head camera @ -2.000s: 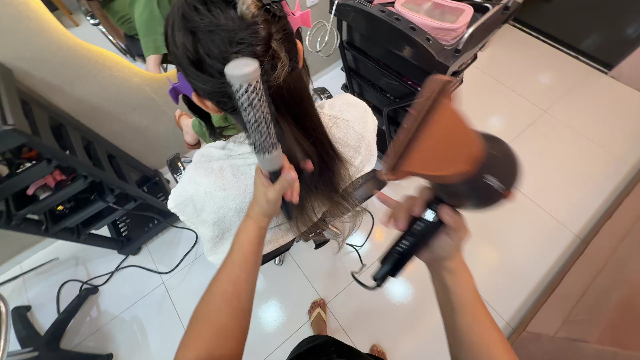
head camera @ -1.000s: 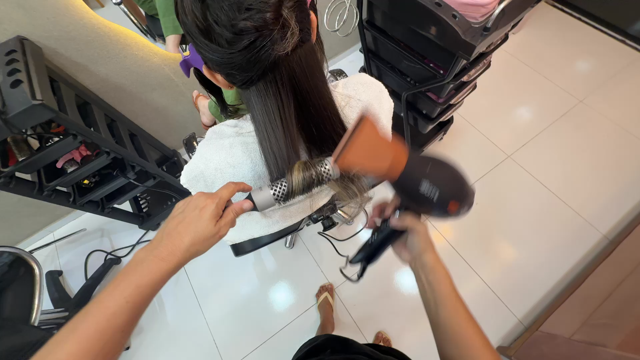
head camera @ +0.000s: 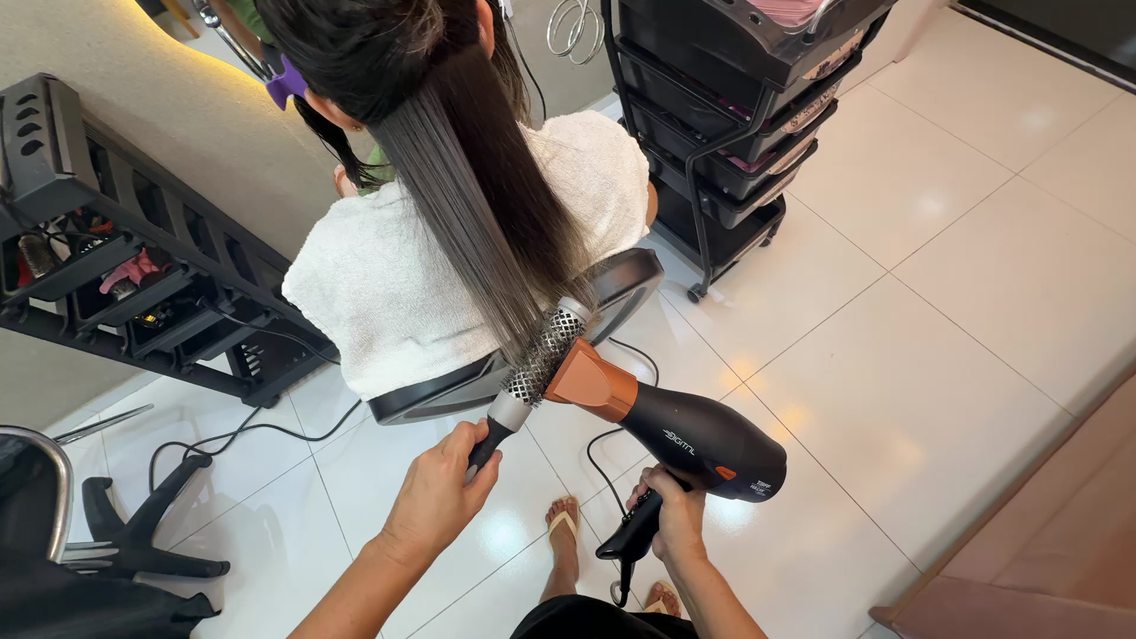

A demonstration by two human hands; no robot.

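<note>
My left hand (head camera: pixel 448 488) grips the black handle of a round metal-barrel hairbrush (head camera: pixel 546 355). Against the barrel lie the ends of a seated person's long, straight dark hair (head camera: pixel 470 191). In my right hand (head camera: pixel 670 515) is the handle of a black hair dryer (head camera: pixel 706 435), its copper-coloured nozzle (head camera: pixel 593 380) right beside the bristles. A white towel (head camera: pixel 382 293) covers the person's shoulders, and a purple hair clip (head camera: pixel 286 82) shows at the left of the head.
A black trolley with trays (head camera: pixel 737 133) stands right of the person. To the left is a black rack (head camera: pixel 160 222) holding brushes. Cords (head camera: pixel 257 428) run over the tiled floor, near a black chair base (head camera: pixel 146 532). A pinkish-brown padded surface (head camera: pixel 1038 532) fills the lower right.
The brush, upright by the head in the earliest frame, moved down to the hair's lower part and now lies at its ends. The dryer nozzle has come down beside it.
</note>
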